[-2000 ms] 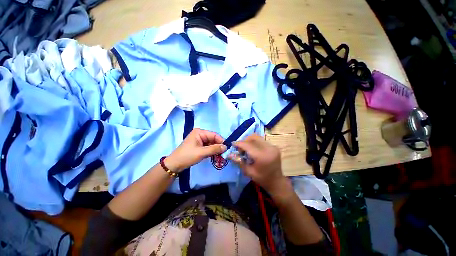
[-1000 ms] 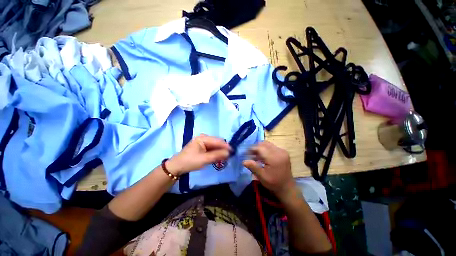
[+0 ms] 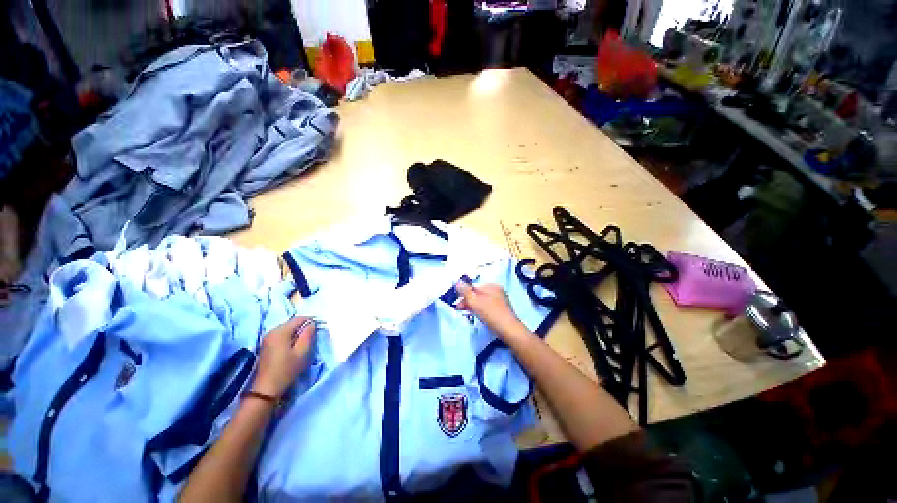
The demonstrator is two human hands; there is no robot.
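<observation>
A light blue uniform shirt [image 3: 339, 432] with a white collar, a navy placket and a red and navy badge lies in front of me. My left hand [image 3: 285, 356] grips its shoulder at the left, beside the collar. My right hand [image 3: 487, 305] pinches the shirt near the collar at the right, fingertips partly hidden. No snips show in either hand. A second light blue shirt [image 3: 344, 265] lies beyond it, partly covered, with a dark hanger at its collar.
Stacked shirts [image 3: 197, 368] lie at left, with a grey-blue garment heap [image 3: 197, 138] behind. Black cloth [image 3: 443, 192] lies beyond the shirts. Black hangers [image 3: 615, 305], a pink pouch [image 3: 708, 282] and a clear mug [image 3: 757, 329] are at the right of the pale table [image 3: 413, 113].
The view has tilted up to the far table. My hands have moved apart, from the sleeve band near the badge to the shirt's two shoulder sides. The right sleeve now lies loose.
</observation>
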